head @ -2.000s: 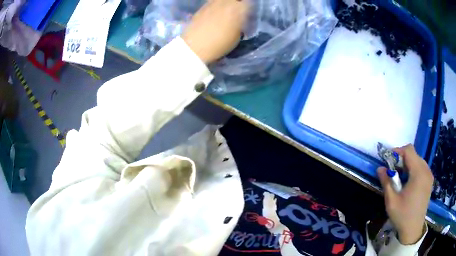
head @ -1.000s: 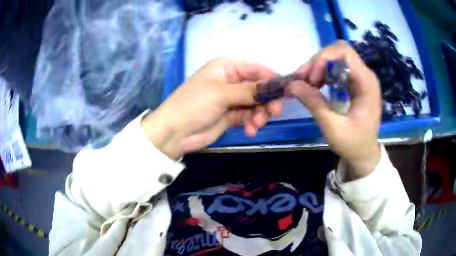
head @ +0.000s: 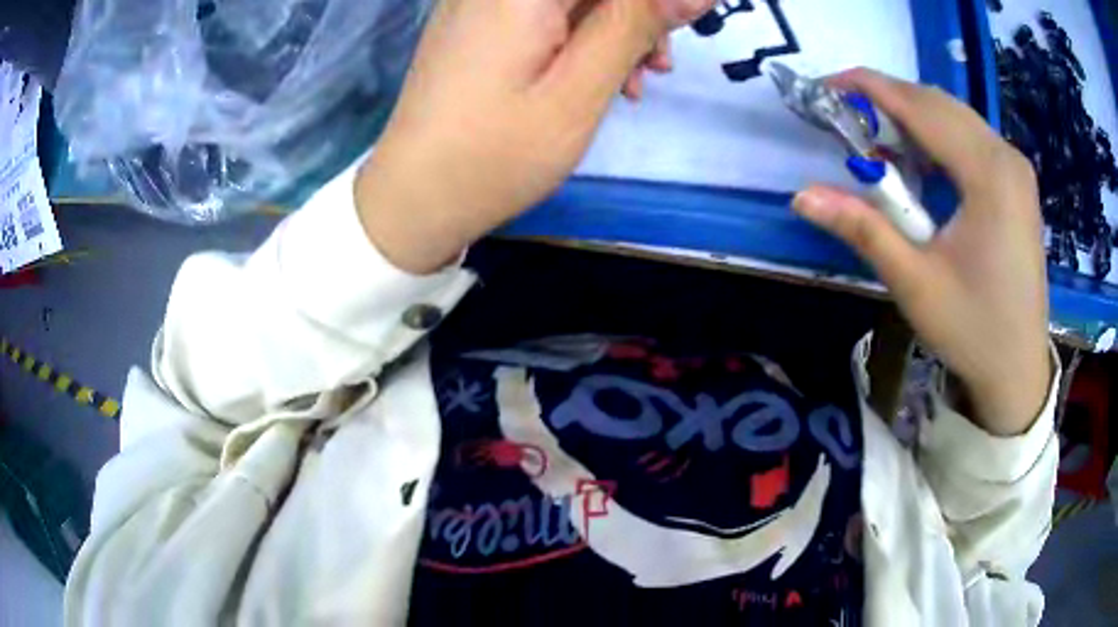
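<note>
My left hand point(head: 503, 116) is at the top centre, partly cut off by the upper edge, and holds a black moulded shot point(head: 770, 49) that sticks out to the right of the fingertips. My right hand point(head: 969, 221) holds the side cutters point(head: 858, 145), with white handles and blue accents. Their silver jaws point up and left, close to the end of the shot. Both hands are over the main blue tray point(head: 687, 218) with its white liner point(head: 662, 147).
A crumpled clear plastic bag point(head: 233, 86) lies on the green bench left of the tray. A second blue tray on the right holds a dense heap of black parts point(head: 1060, 135). A white printed label point(head: 22, 172) hangs at the far left.
My left hand has come from the bag to the main tray and now holds the shot. My hands, together a second ago, have moved apart, and the cutter jaws now point at the shot.
</note>
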